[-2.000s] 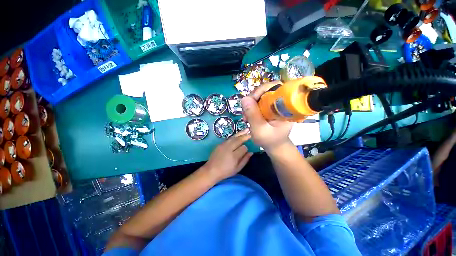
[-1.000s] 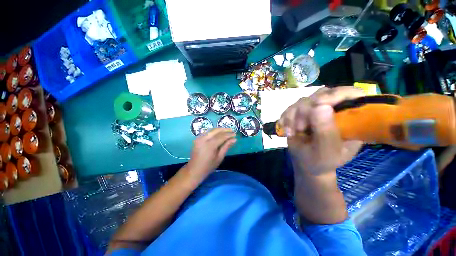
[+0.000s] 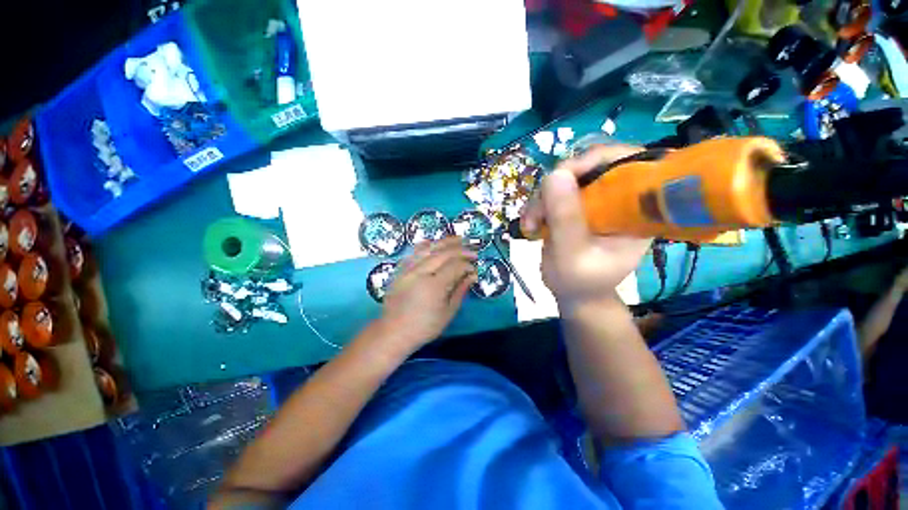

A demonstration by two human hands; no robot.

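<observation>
Several round housings with circuit boards stand in two rows on the green bench. My left hand is over the lower row and covers part of it; its fingertips are at the gap between the rows, and what they touch cannot be told. My right hand is shut around the orange soldering iron. The iron's dark tip points left, close to the right-hand housings. Its black cable runs off to the right.
A white box with a dark front stands behind the housings. Component pile, white sheet, green spool, and blue bin lie around. Orange housings are at far left, a plastic-lined tote at lower right.
My left hand has moved up over the housings. My right hand with the iron has shifted left and up since a second ago. The camera view has shifted slightly.
</observation>
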